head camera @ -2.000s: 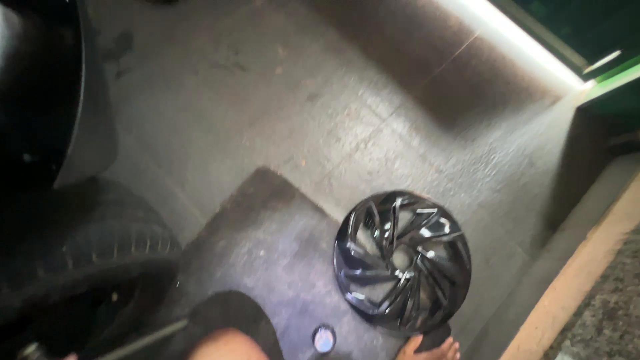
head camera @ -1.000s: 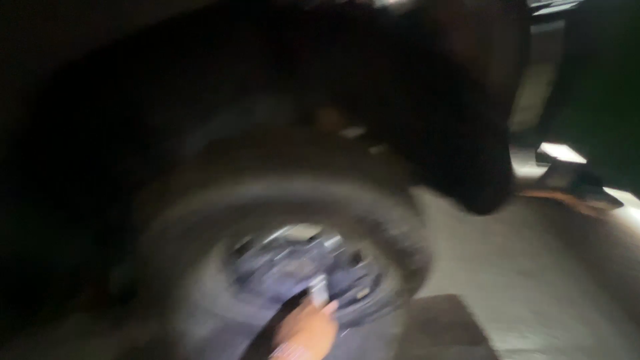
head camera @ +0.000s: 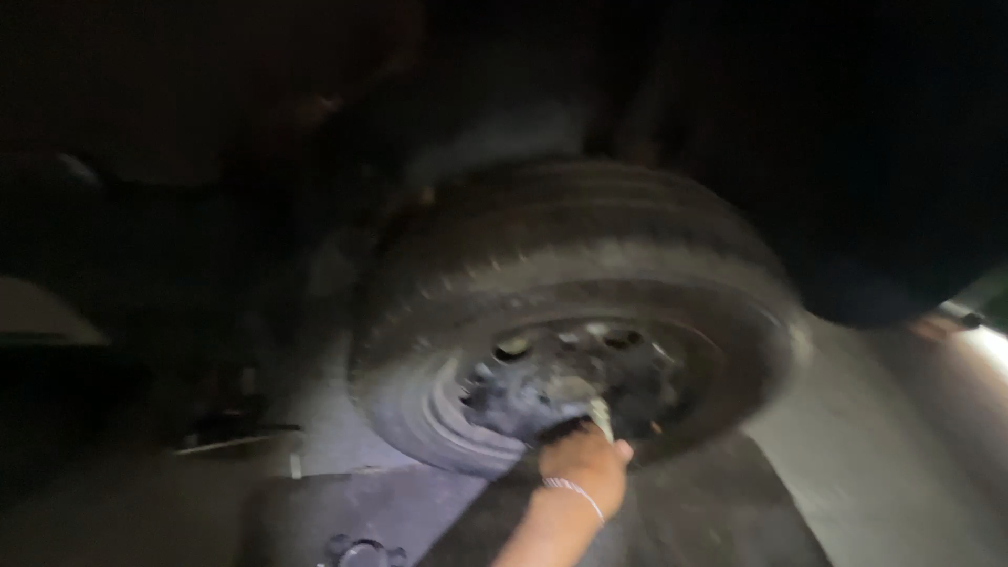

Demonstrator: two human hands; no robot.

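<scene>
A black steel wheel (head camera: 512,394) with its tire (head camera: 630,256) sits in the dark wheel arch of a vehicle. What looks like my left hand (head camera: 587,461), with a thin pale bracelet at the wrist, is closed around a light metal tool (head camera: 601,417) at the lower middle of the wheel, near the hub. Blur hides the tool's exact kind and whether it touches a nut. My right hand is out of view.
The vehicle's dark body surrounds the tire above. At lower left, a dark object with a thin rod (head camera: 236,443) stands near the floor. A small round piece (head camera: 362,555) lies on the mat (head camera: 315,508). Bright light falls at far right.
The view has swung from the floor to the wheel. The black wheel cover and the hand beside it, seen two seconds ago, are out of view. The bracelet hand has stayed at the wheel since one second ago.
</scene>
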